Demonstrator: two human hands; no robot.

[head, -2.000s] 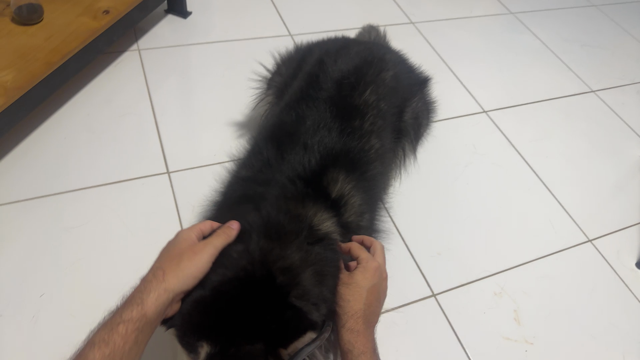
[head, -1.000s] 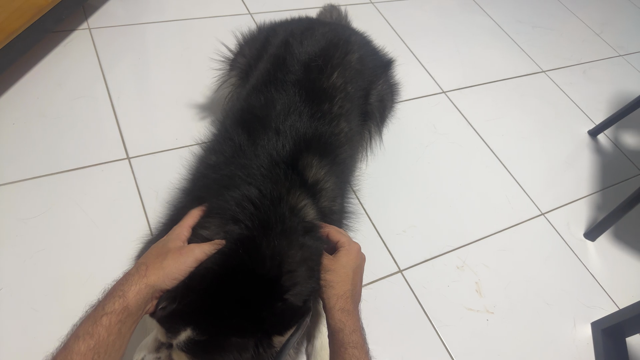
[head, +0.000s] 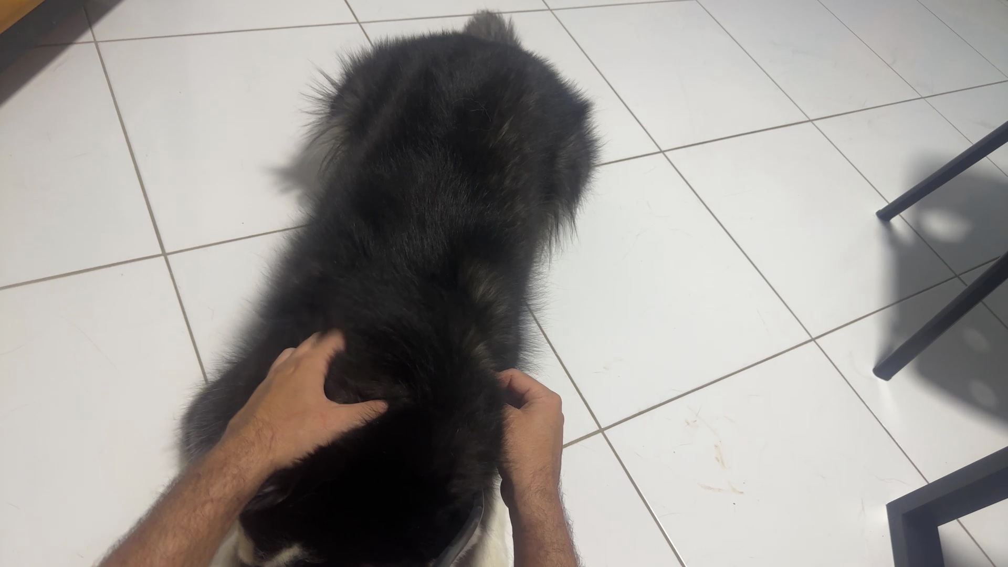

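A long-haired black dog with some white fur near its head stands on the tiled floor, its rear toward the top of the view. My left hand lies on the left side of its neck, thumb and fingers spread in the fur. At the right side of the neck is my right hand, its fingers curled against the coat; whether it pinches fur or something hidden in it cannot be seen. Part of a thin dark strap or edge shows at the lower right of the dog's head.
White floor tiles with dark grout surround the dog. Dark chair legs and their shadow are on the right, and a dark angular metal frame is at the lower right. A wooden furniture edge shows at the top left.
My left hand has moved farther up over the dog's neck. My right hand stays at the right side of the neck. The view has shifted right, bringing the chair legs in.
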